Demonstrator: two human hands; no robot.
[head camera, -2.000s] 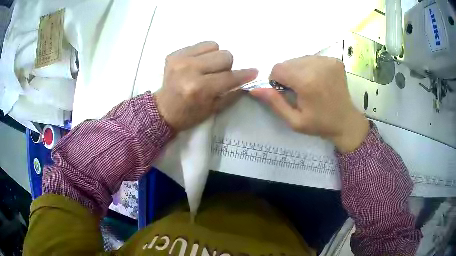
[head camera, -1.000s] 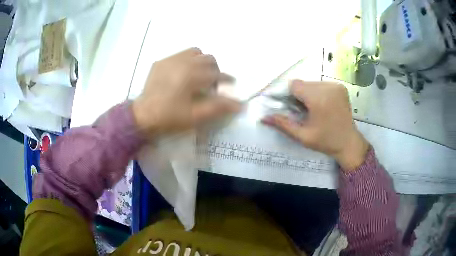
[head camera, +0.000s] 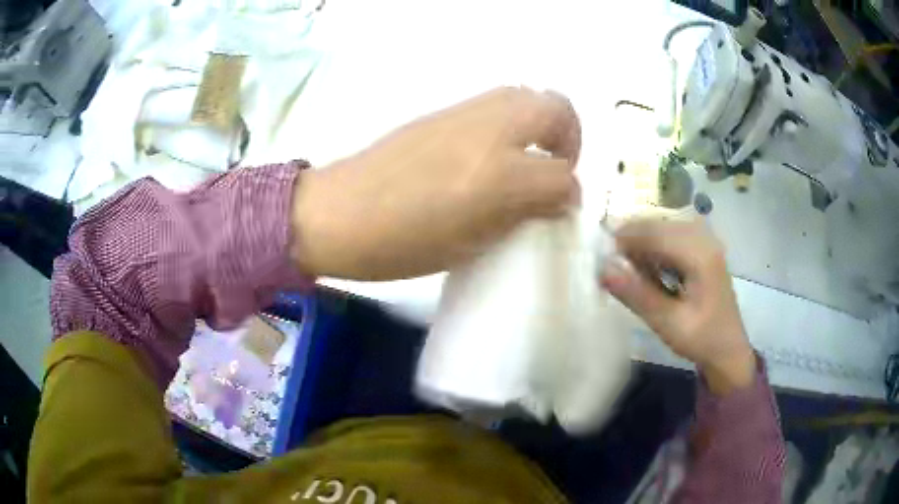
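Observation:
My left hand (head camera: 444, 182) is raised over the table's front edge, its fingers closed on a white fabric piece (head camera: 493, 325). The fabric hangs down below the hand in blurred folds, past the table edge. My right hand (head camera: 680, 281) is just right of the fabric, fingers curled. A small dark and silver bit of the thread snips (head camera: 671, 283) shows in its palm; the blades cannot be made out. Whether the right fingertips touch the fabric is unclear.
The sewing machine head (head camera: 725, 94) stands at the upper right, its needle area lit yellow. White pieces with a brown paper tag (head camera: 219, 89) lie at the upper left. A blue tray (head camera: 301, 364) is below the table. Another grey machine part (head camera: 59, 54) is at the far upper left.
The view has shifted. My left hand has moved right and lifted the white fabric, which now hangs bunched between the hands. My right hand is lower and farther right, its snips less visible.

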